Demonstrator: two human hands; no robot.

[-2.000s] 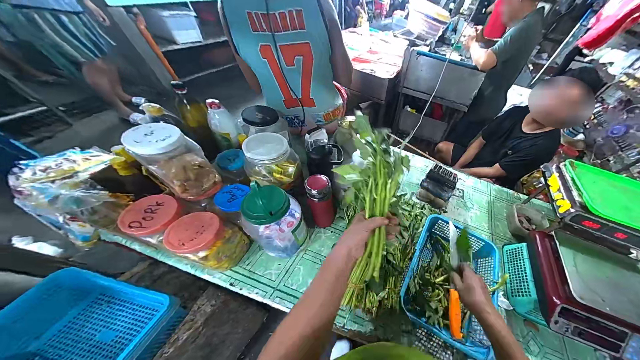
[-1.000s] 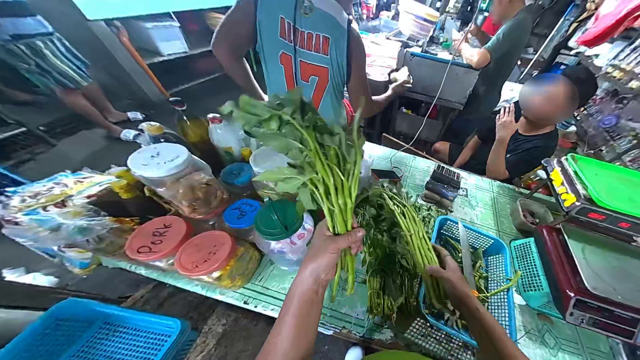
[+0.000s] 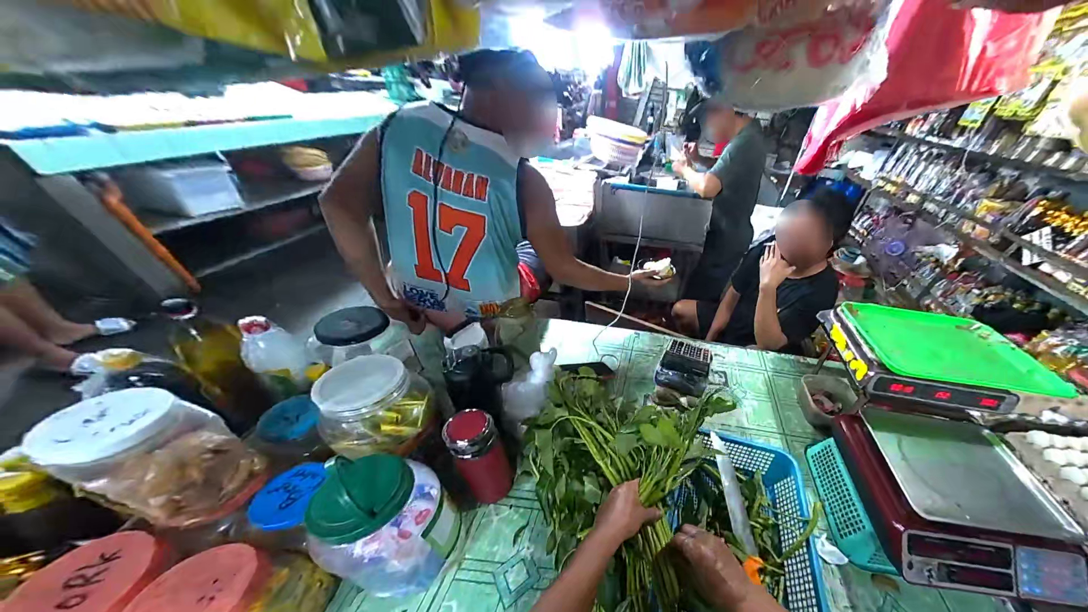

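My left hand (image 3: pixel 627 512) is closed around the stems of a bunch of leafy green vegetables (image 3: pixel 659 446). At the lower part of the same stems is my right hand (image 3: pixel 707 561); its fingers are partly hidden, so its grip is unclear. More leafy greens (image 3: pixel 557 476) lie beneath and to the left on the green patterned table. Right of the bunch stands a blue plastic basket (image 3: pixel 795 484) holding cut greens and a knife (image 3: pixel 735 493) with an orange handle, its blade pointing away from me.
Lidded plastic jars (image 3: pixel 365 518), bottles and a red canister (image 3: pixel 478 455) crowd the left. Two scales, one with a green tray (image 3: pixel 956 348), stand at the right beside a teal basket (image 3: pixel 837 510). Across the table are a person in a jersey (image 3: pixel 450 212) and a seated person (image 3: pixel 786 289).
The bunch in my left hand has moved from in front of the jars to the right, beside the basket. My right hand is now at its stems. The view has tilted up.
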